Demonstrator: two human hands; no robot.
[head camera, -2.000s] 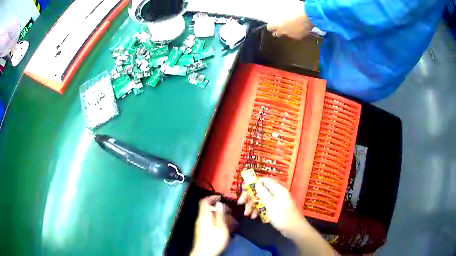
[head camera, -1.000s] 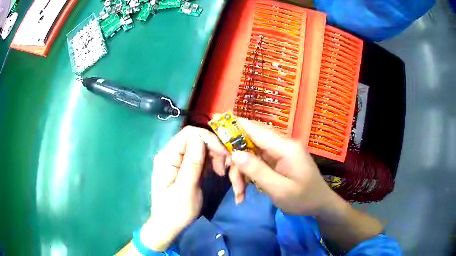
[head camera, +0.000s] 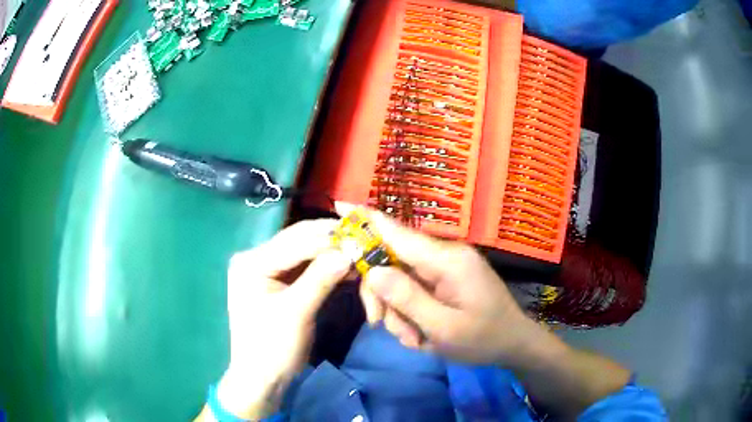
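A yellow-orange circuit board (head camera: 368, 250) with dark parts is held between my two hands, above my lap at the bench edge. My right hand (head camera: 437, 288) grips the board's right side. My left hand (head camera: 284, 288), with a blue strap at the wrist, has its fingertips closed at the board's left end. Whether a cable end or anything else is between the left fingertips is too small to tell. The slotted board tray (head camera: 497, 132) is red-orange and holds rows of boards, with thin dark cables (head camera: 401, 140) lying over its left rows.
A black electric screwdriver (head camera: 200, 171) lies on the green bench (head camera: 165, 272). Beyond it are a screw tray (head camera: 128, 85), a pile of green circuit boards (head camera: 194, 26) and a white housing (head camera: 59, 49) in a red-orange cradle. Dark-red cables (head camera: 602, 288) are bundled right. Another person's blue sleeve (head camera: 602, 18) shows at top.
My hands moved from the tray edge to above my lap, and my left hand came to the board's end. The view tilted down, so the bench items and tray sit higher in the picture.
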